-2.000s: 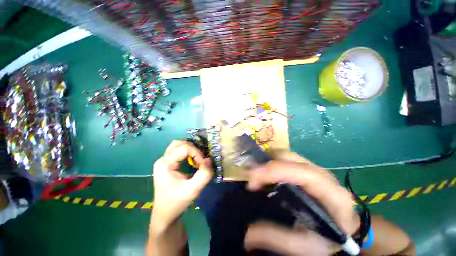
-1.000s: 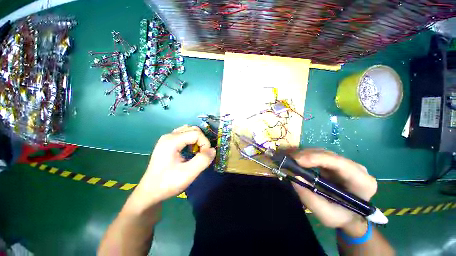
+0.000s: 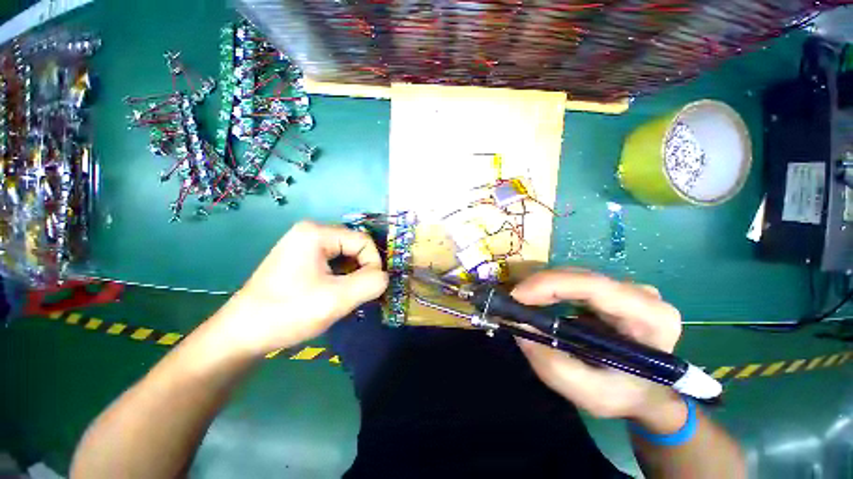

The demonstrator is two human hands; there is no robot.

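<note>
The tan work board (image 3: 477,122) lies in front of me. A narrow green PCB strip (image 3: 399,267) runs along its left edge. My right hand (image 3: 599,341) holds the black soldering iron (image 3: 580,339) with its white end to the lower right; the tip and thin feed tube reach the strip. My left hand (image 3: 313,281) is at the strip's left side, thumb and forefinger pinched together at its edge; what is between them is too small to make out. Silver cells with yellow tape, such as this cell (image 3: 511,193), lie on the board with thin red and black wires.
Stacked trays (image 3: 524,42) with red wires stand beyond the board. A yellow-green tin (image 3: 687,154) and a black box (image 3: 806,178) are at right, with silver scraps near the tin. Wired board strips (image 3: 229,131) and shiny bagged assemblies (image 3: 47,159) lie at left.
The right hand has brought the iron's tip left onto the strip. The left hand's yellow-marked bit between the fingers no longer shows. The camera view has shifted.
</note>
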